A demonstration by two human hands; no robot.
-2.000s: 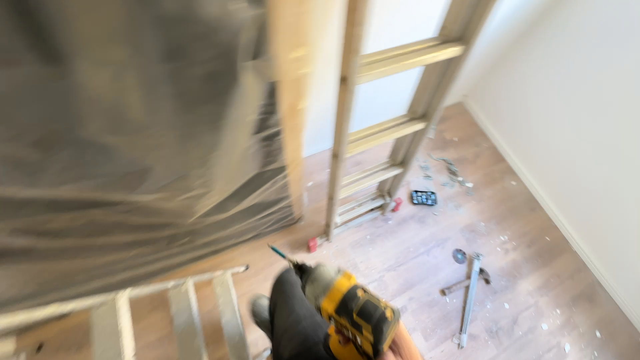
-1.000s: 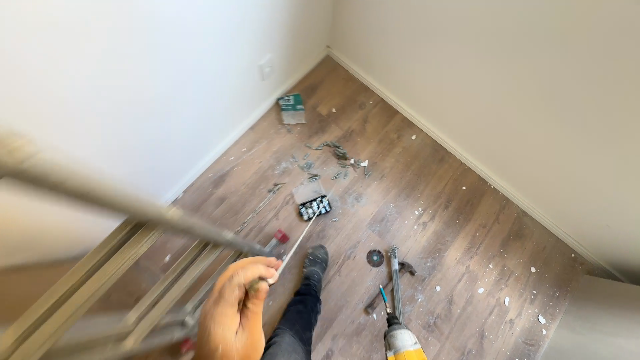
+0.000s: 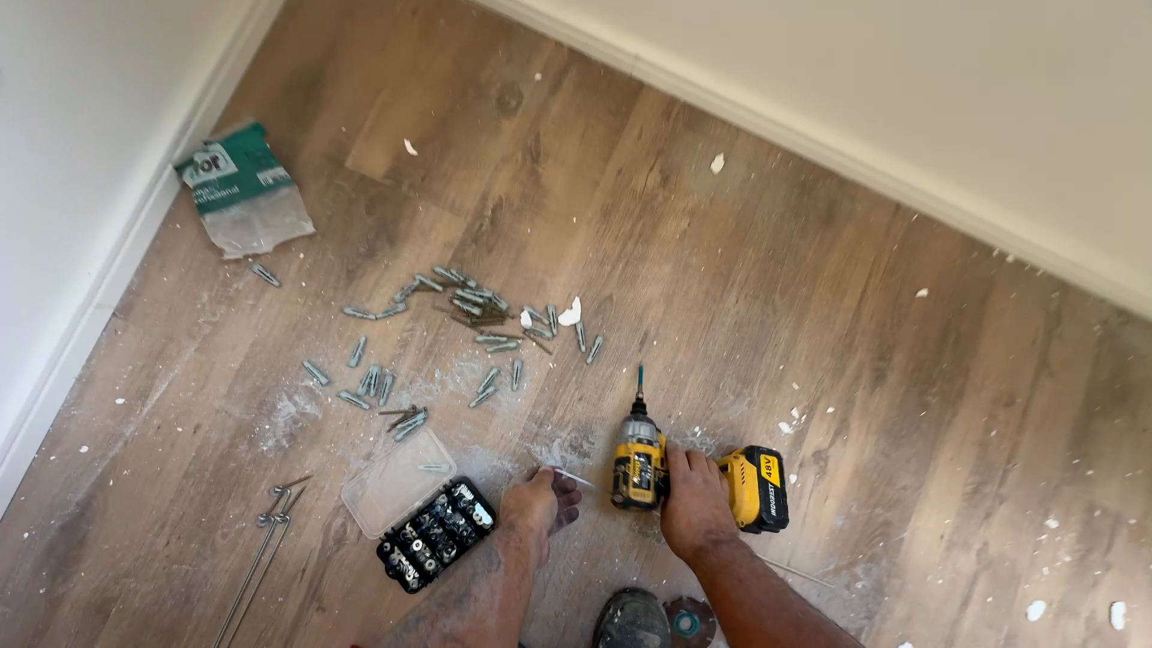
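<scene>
My right hand [image 3: 697, 504] is around the handle of a yellow and black cordless impact driver [image 3: 641, 468], which lies on its side on the floor with its teal-tipped bit pointing away from me. Left of it, my left hand [image 3: 543, 504] holds a thin, light-coloured rod-like piece [image 3: 573, 478] between thumb and fingers. Close to my left wrist is a black compartment box [image 3: 436, 535] of small hardware, its clear lid [image 3: 400, 481] folded back. Grey wall plugs [image 3: 371, 382] and brown screws [image 3: 486, 317] lie scattered farther off.
A torn green and clear plastic bag [image 3: 247, 193] rests near the left skirting board [image 3: 117, 261]. Long metal eye hooks [image 3: 261, 558] lie at lower left. A shoe [image 3: 633, 619] and a cutting disc [image 3: 689, 621] are at the bottom. White chips [image 3: 717, 163] dot the floor.
The view has moved much closer to the floor. The driver, held upright in view before, now lies on the floor under my right hand. My left hand has moved beside the compartment box.
</scene>
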